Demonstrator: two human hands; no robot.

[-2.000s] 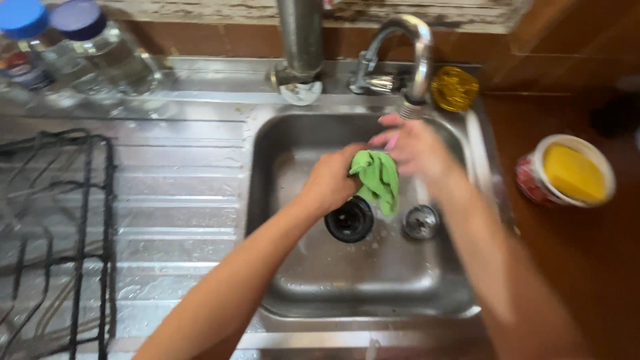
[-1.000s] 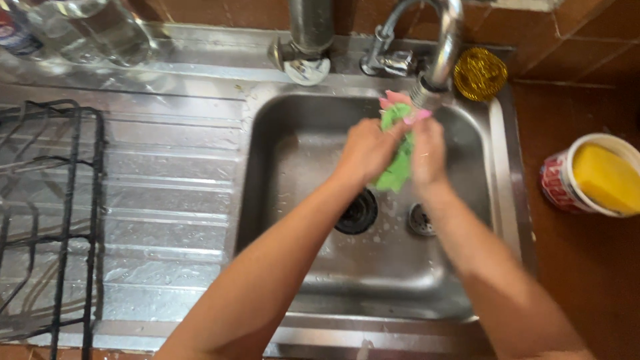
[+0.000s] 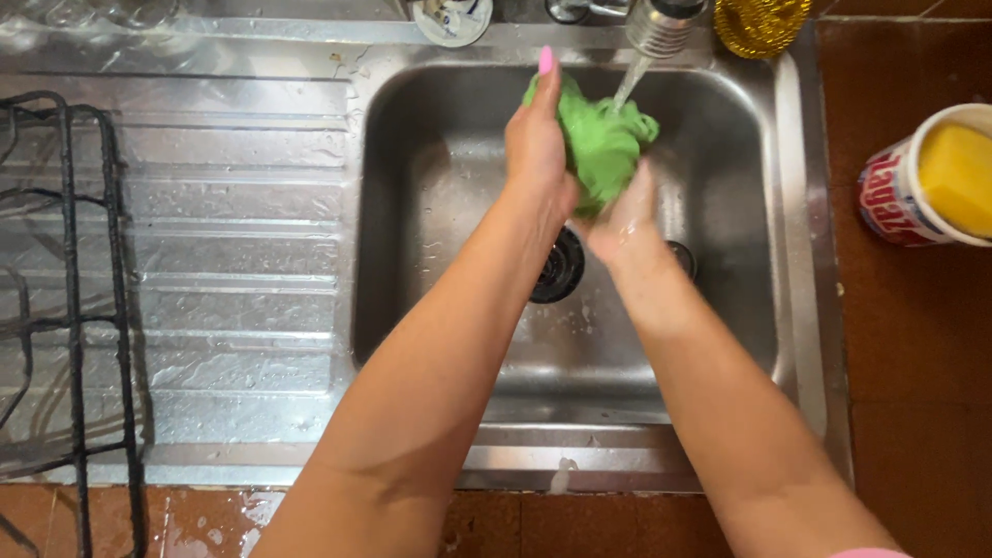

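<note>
A wet green cloth [image 3: 604, 147] is bunched between my two hands above the steel sink basin [image 3: 457, 201]. My left hand [image 3: 539, 147] grips its left side, thumb pointing up. My right hand [image 3: 626, 213] holds it from the lower right, the fingers partly blurred and hidden. Water runs from the faucet spout [image 3: 663, 27] onto the cloth. Below the hands, a black drain ring [image 3: 562, 267] is partly covered by my left wrist, and a small round metal strainer [image 3: 682, 260] shows beside my right wrist.
A black metal stove grate [image 3: 71, 310] lies on the ribbed drainboard [image 3: 240, 256] at left. A golden scouring pad [image 3: 762, 23] sits at the back right corner. On the brown tiled counter at right stands a tub [image 3: 891, 194] with a yellow sponge [image 3: 961, 178]. A white round piece [image 3: 452, 19] is behind the basin.
The cloth, which hung down from the hands two seconds ago, is now bunched between them under running water. The view has moved closer to the basin.
</note>
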